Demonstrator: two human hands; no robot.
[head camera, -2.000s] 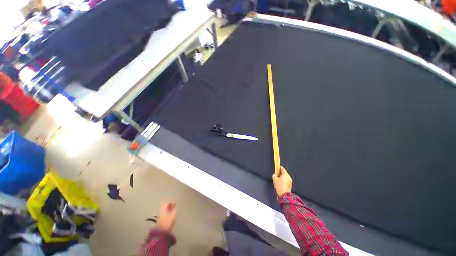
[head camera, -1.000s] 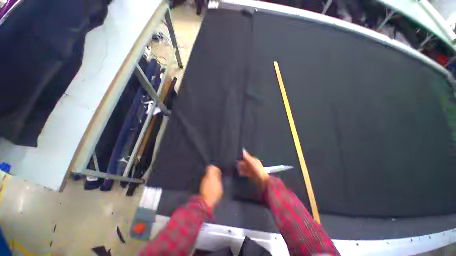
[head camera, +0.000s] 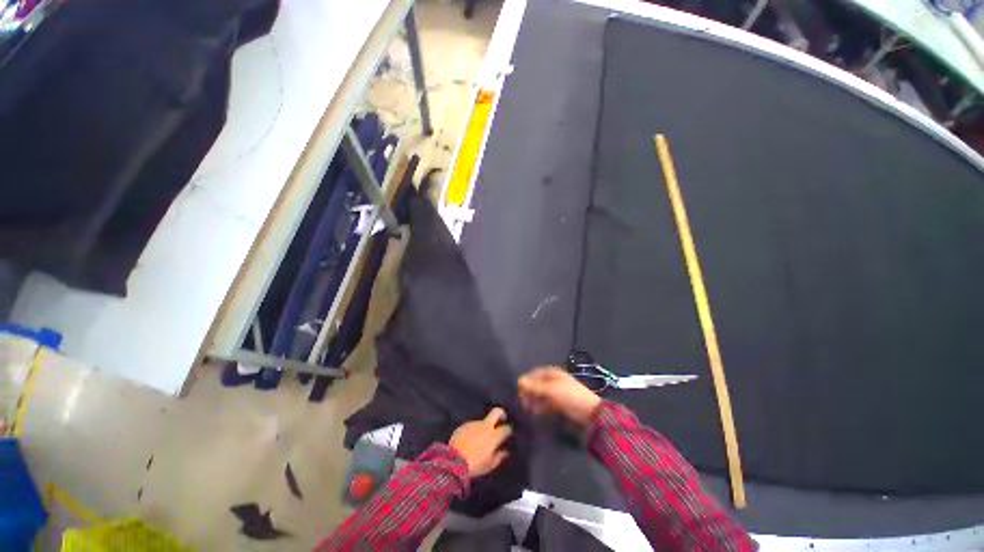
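A black fabric offcut (head camera: 437, 323) is bunched and hangs over the bed's left end. My left hand (head camera: 482, 442) grips its lower part near the bed corner. My right hand (head camera: 556, 394), slightly blurred, has its fingers closed at the offcut's right edge. The fabric shears (head camera: 653, 381) lie just right of my right hand, blades pointing right, near the large black fabric ply's edge. The wooden yardstick (head camera: 698, 302) lies slanted on the ply (head camera: 852, 280). The ply's left edge runs straight up the bed.
The grey bed (head camera: 529, 183) shows left of the ply. A yellow strip (head camera: 468, 151) is on its end rail. A red button (head camera: 361, 487) is at the near corner. A white table (head camera: 227, 205) with dark cloth stands left. Scraps (head camera: 257, 521) lie on the floor.
The strip of cloth at the left end has come away from the bed and is gathered over its end, uncovering grey bed and yellow strip. My left hand has moved lower.
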